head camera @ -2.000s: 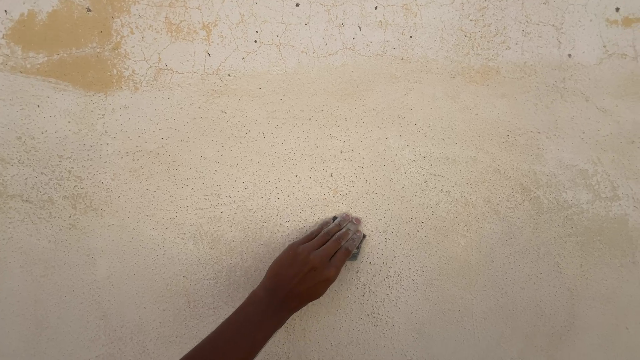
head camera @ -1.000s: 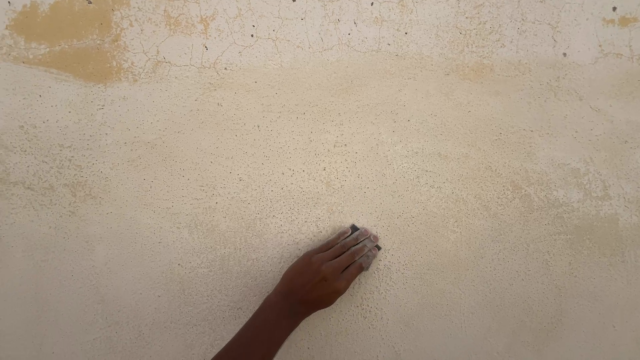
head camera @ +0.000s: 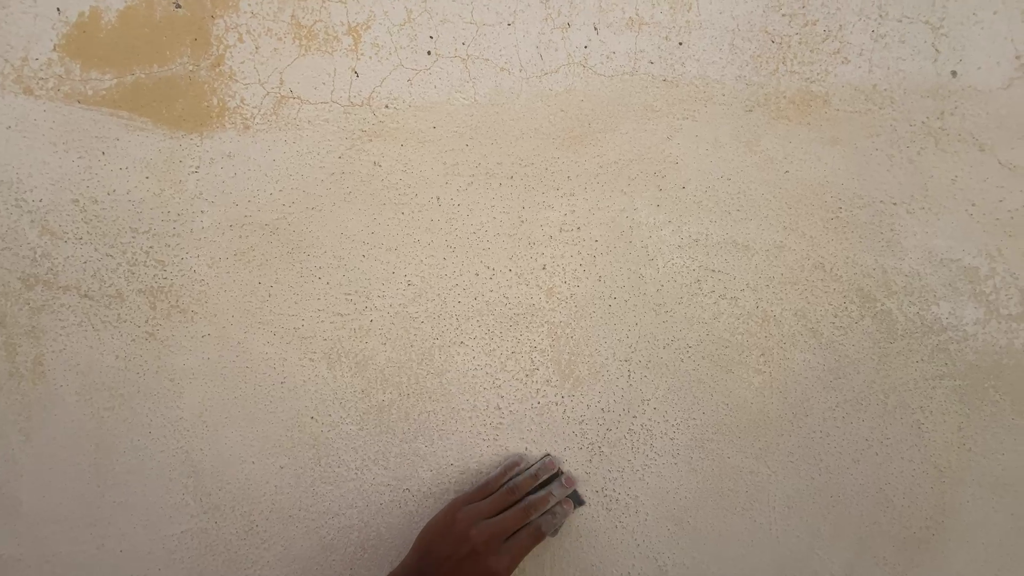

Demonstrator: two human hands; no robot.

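Observation:
My left hand reaches in from the bottom edge, its palm side toward a plastered wall. Pale dust coats the fingers, which point up and to the right. They press a small dark flat piece, which looks like sandpaper or a sanding pad, against the wall. Only its edges show between and beyond the fingertips; the thumb is hidden. Fine dark pits dot the beige surface around and above the hand. My right hand is out of view.
Across the top runs a whiter band of cracked paint with thin branching cracks and a few dark specks. A bare ochre patch lies at the upper left. Fainter worn, mottled areas show at the left and right sides.
My left hand has moved lower on the wall, with the dark piece still under its fingers. Less of the forearm shows now.

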